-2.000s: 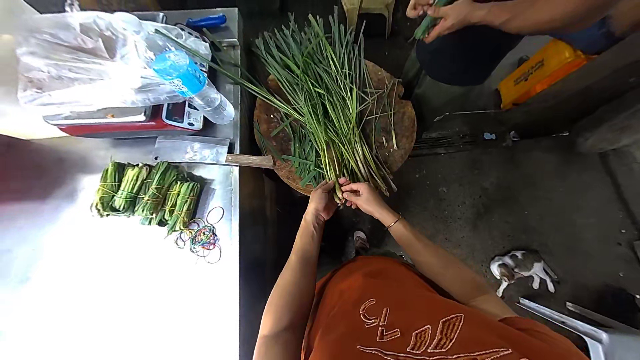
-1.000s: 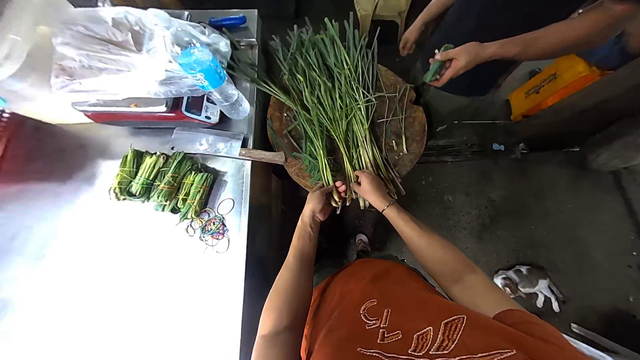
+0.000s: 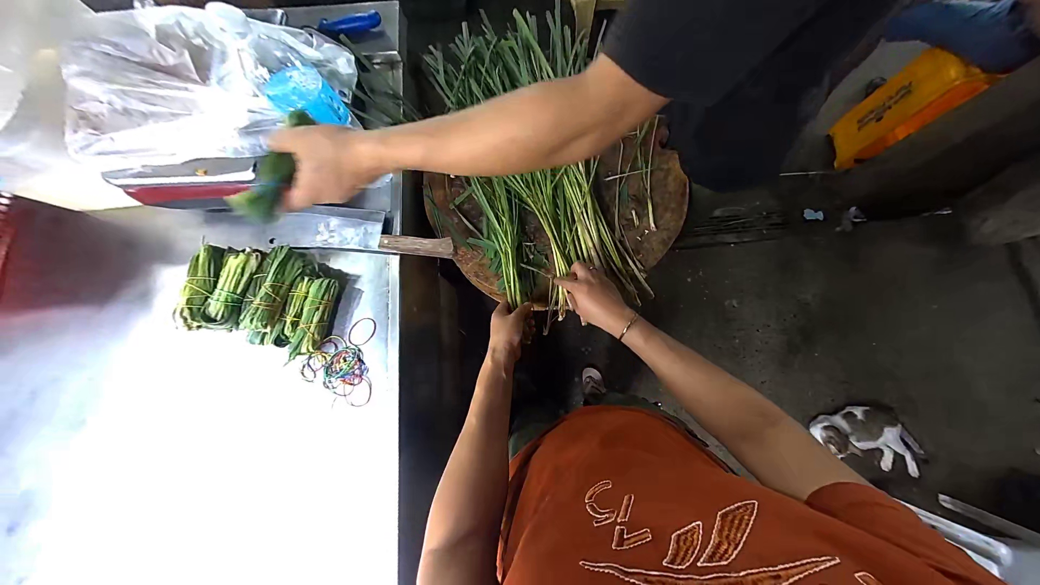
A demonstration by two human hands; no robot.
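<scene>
Long green leafy stalks (image 3: 561,211) lie spread over a round wooden block (image 3: 670,195). My left hand (image 3: 509,329) grips the lower ends of a small bunch at the block's near edge. To its right, my right hand (image 3: 595,296) has its fingers on the stalk ends of the larger pile; its exact hold is unclear. On the metal table at left lie several tied green bundles (image 3: 272,292), with a heap of coloured rubber bands (image 3: 345,367) beside them. A cleaver (image 3: 341,227) rests above the bundles, its wooden handle reaching over to the block.
A co-worker's arm (image 3: 520,130) crosses above the block, the blurred hand holding a green bundle over the table. Behind are a red scale (image 3: 183,193), plastic bags (image 3: 146,89) and a blue-labelled bottle (image 3: 305,93). A cat (image 3: 869,435) lies on the floor at right.
The co-worker's hand with the green bundle has moved from the upper right across to the table side. My hands, close together before, are now apart, the left one with a separate small bunch.
</scene>
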